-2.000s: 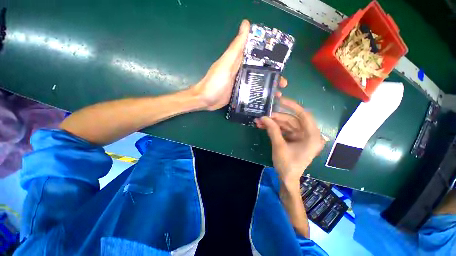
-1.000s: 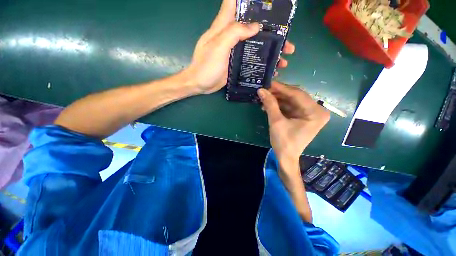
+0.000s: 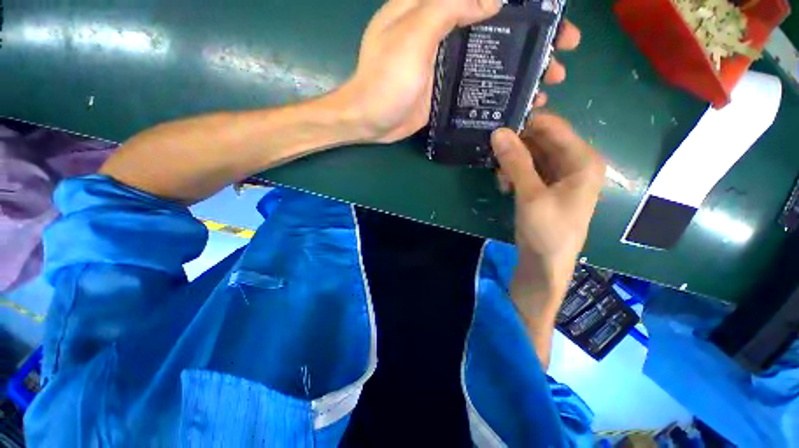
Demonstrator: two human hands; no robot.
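Observation:
An open smartphone is held over the green bench; its upper end is cut off by the frame's top edge. A black battery with white print fills the part that shows. My left hand grips the phone from its left side, thumb across the top of the battery and fingertips showing past the right edge. My right hand is at the phone's lower right corner, thumb on the lower edge beside the battery and fingers curled beneath. Whether it pinches anything small cannot be told.
A red bin of tan strips stands at the upper right on the green bench. A white sheet with a black end lies beside it. A black phone tray shows below the bench edge. A blue sleeve is at the lower right.
The view has shifted, and the phone and both hands sit further right and higher in it. Battery print shows without the earlier glare. My left thumb has come over the phone's face since the oldest frame.

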